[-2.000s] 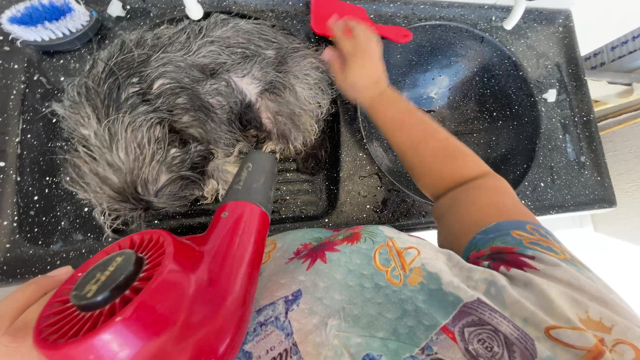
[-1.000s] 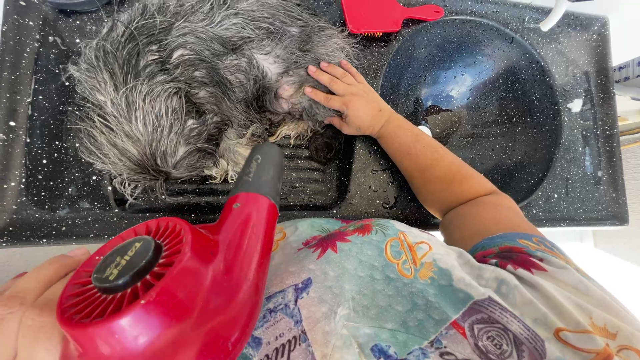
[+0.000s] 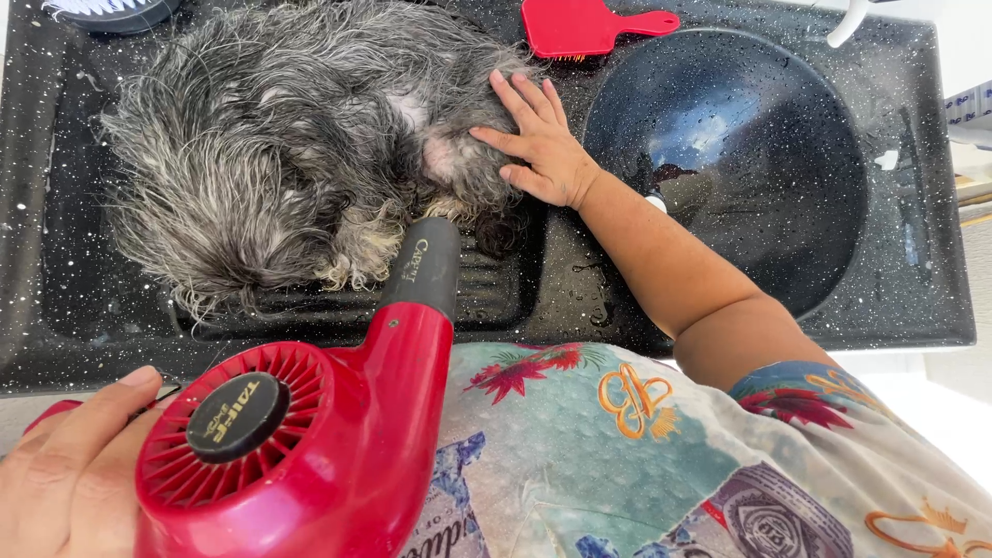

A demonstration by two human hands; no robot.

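Note:
A grey, long-haired dog with damp-looking fur lies curled on the ribbed left part of a black speckled sink counter. My left hand is closed around a red Taiff hair dryer at the lower left; its handle is mostly hidden. The dryer's black nozzle points up at the dog's underside and paws. My right hand rests with spread fingers on the fur of the dog's right-hand end, holding nothing. Beyond that hand, a red paddle brush lies bristles down at the counter's back.
A round black basin with water drops is sunk into the counter's right part. A brush with white and blue bristles is at the top left. A white faucet spout reaches over the back right edge.
My right hand has gone from the red brush's handle down onto the dog and stays there. The red brush lies on the counter in all frames. The dryer remains in my left hand.

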